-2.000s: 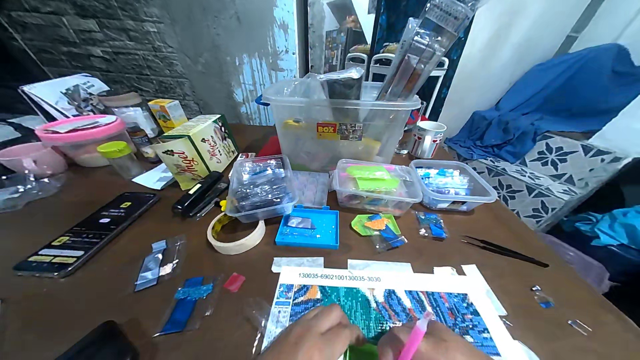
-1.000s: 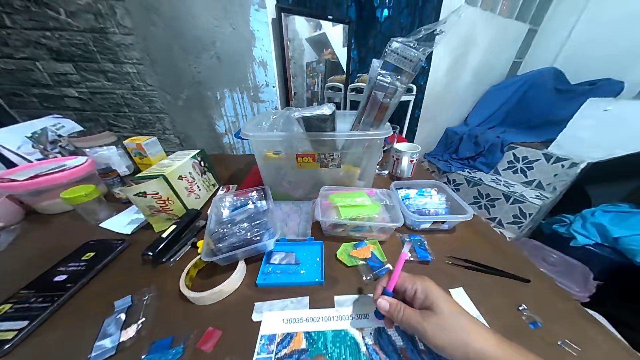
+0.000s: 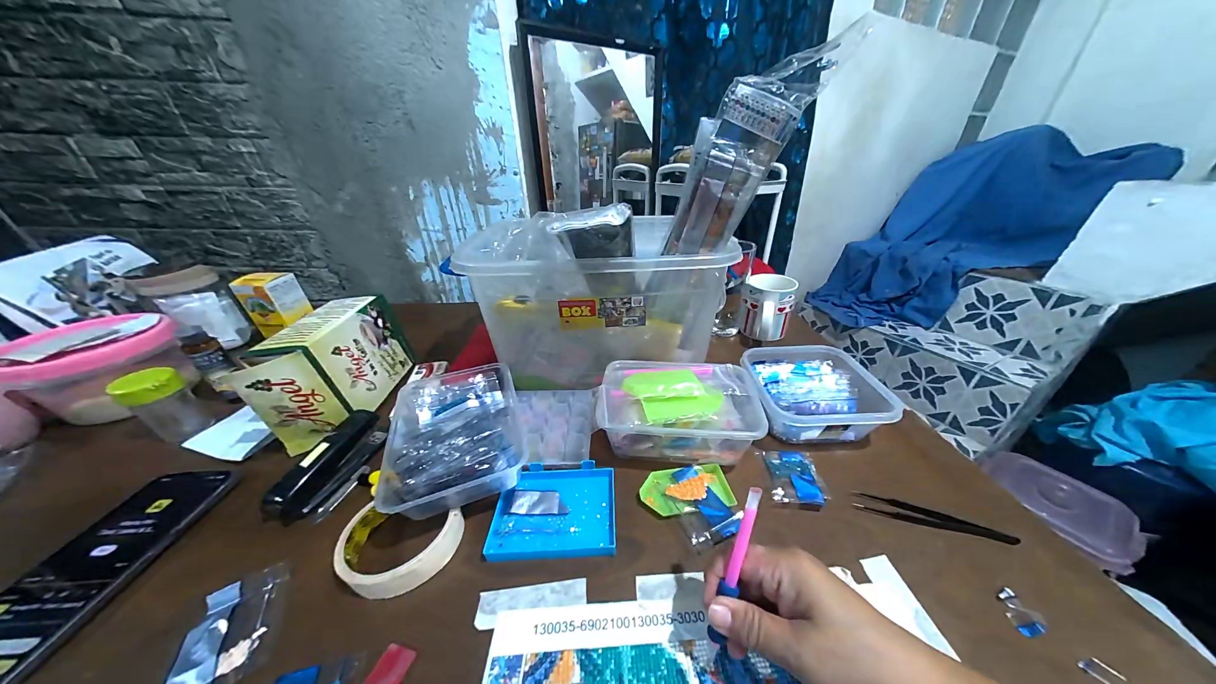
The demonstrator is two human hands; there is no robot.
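My right hand (image 3: 784, 608) holds a pink diamond-painting pen (image 3: 743, 546) with a dark blue grip, nearly upright over the top right part of a partly covered diamond-painting sheet (image 3: 589, 627). The sheet's upper strip bears printed writing; its lower part is cut off by the frame. Just beyond the hand lies a green tray (image 3: 655, 492) with orange beads and a small plastic bag on it. A blue plastic case (image 3: 597, 513) lies beyond the sheet. Strips of white paper (image 3: 532, 598) touch the sheet's top edge. My left hand is out of the frame.
Clear tubs (image 3: 679, 442) and a large clear bin (image 3: 598, 356) stand at the back. A roll of masking tape (image 3: 404, 575), a black stapler (image 3: 318, 465) and a phone (image 3: 114, 560) lie left. Black tweezers (image 3: 936, 521) and a mug (image 3: 768, 309) are at right.
Two seconds ago both hands were over the sheet; the left is now out of view. The right hand, still with the pen, shows near the sheet's top edge. The view has tilted up.
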